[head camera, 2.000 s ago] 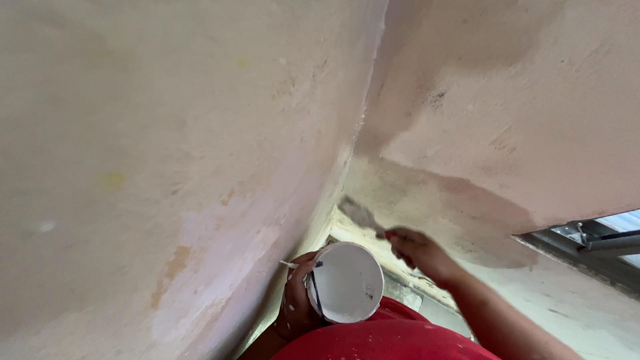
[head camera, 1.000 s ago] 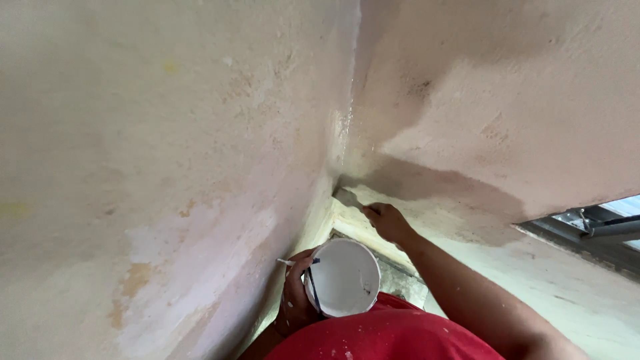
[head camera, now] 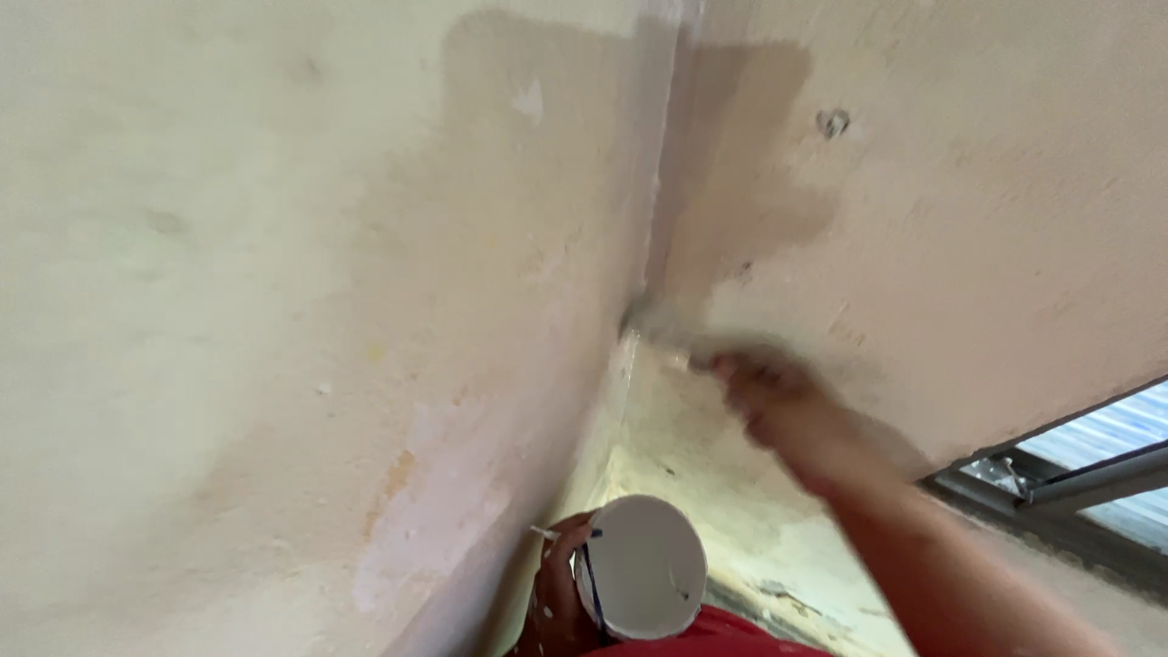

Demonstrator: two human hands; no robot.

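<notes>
My right hand (head camera: 766,392) is closed on the handle of a paintbrush (head camera: 662,328), blurred by motion. Its bristle end lies at the corner seam (head camera: 655,192) where two plastered walls meet. Below it, at the bottom centre, my left hand (head camera: 561,584) holds a round white bucket (head camera: 643,566) by its side, with a dark strap or handle across the rim and a thin pale stick near the fingers. Whitish matter shows inside the bucket, and white specks mark the left hand.
The left wall (head camera: 274,319) has patchy pink and orange areas. On the right wall (head camera: 985,255) is a small hole (head camera: 832,123). A dark metal window frame (head camera: 1031,502) stands at the lower right. Part of a red garment (head camera: 730,636) shows at the bottom.
My right hand has moved the brush up along the corner, farther above the bucket. My left hand still holds the bucket. The view has shifted.
</notes>
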